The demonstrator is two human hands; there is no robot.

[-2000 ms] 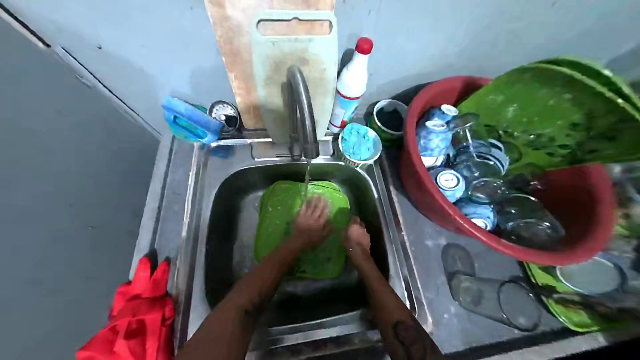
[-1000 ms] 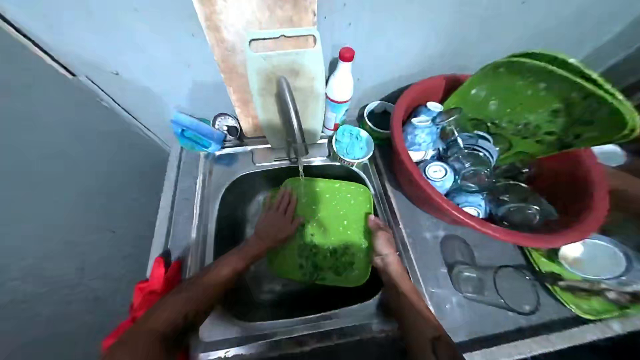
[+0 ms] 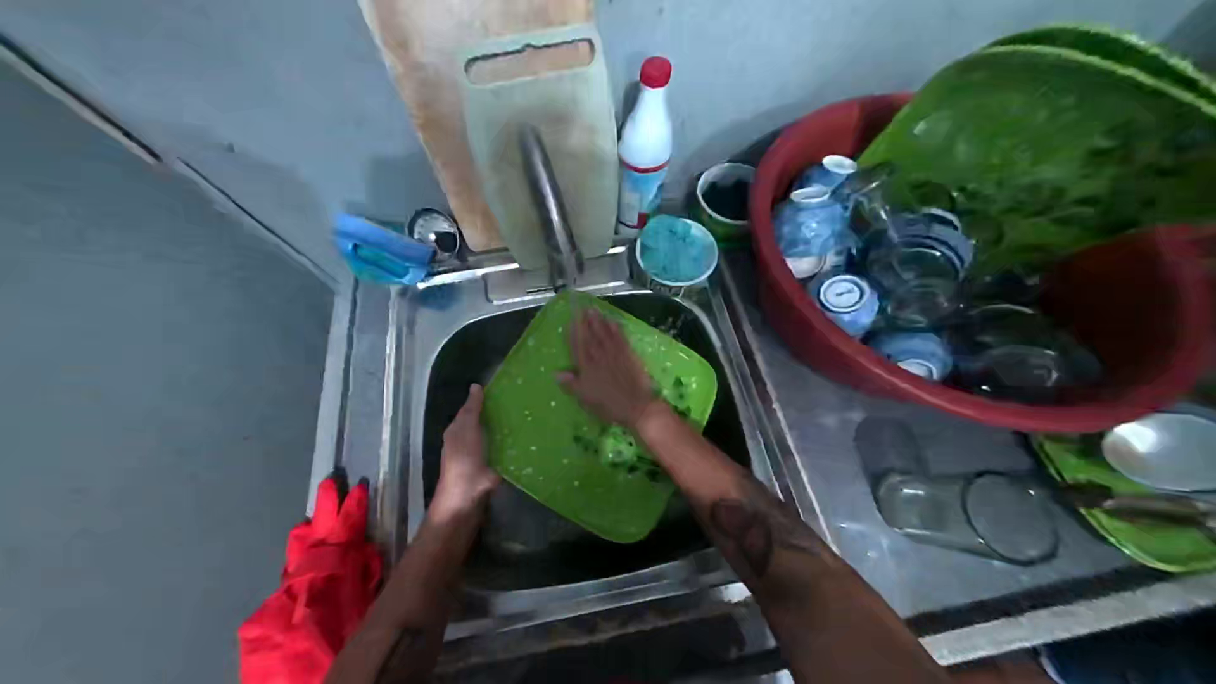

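A green tray (image 3: 541,427) with a dark leafy pattern is held tilted in the metal sink (image 3: 518,560), its top corner below the curved faucet (image 3: 551,204). My left hand (image 3: 465,446) grips the tray's left edge, the fingers partly behind it. Across the tray's upper surface lies my right hand (image 3: 608,366), flat and slightly blurred, with the palm down. Water drops or suds dot the tray.
A red basin (image 3: 855,366) at right holds cups, glasses and large green trays (image 3: 1026,142). Near it lie a drinking glass (image 3: 959,513) and a metal bowl (image 3: 1164,451). A bottle (image 3: 646,142), blue-filled cup (image 3: 676,249), cutting board (image 3: 484,114), blue brush (image 3: 380,249) and red gloves (image 3: 318,579) surround the sink.
The tray has turned and tilts differently. My left hand has gone from its surface to its left edge, while my right hand has moved from the right edge onto its surface.
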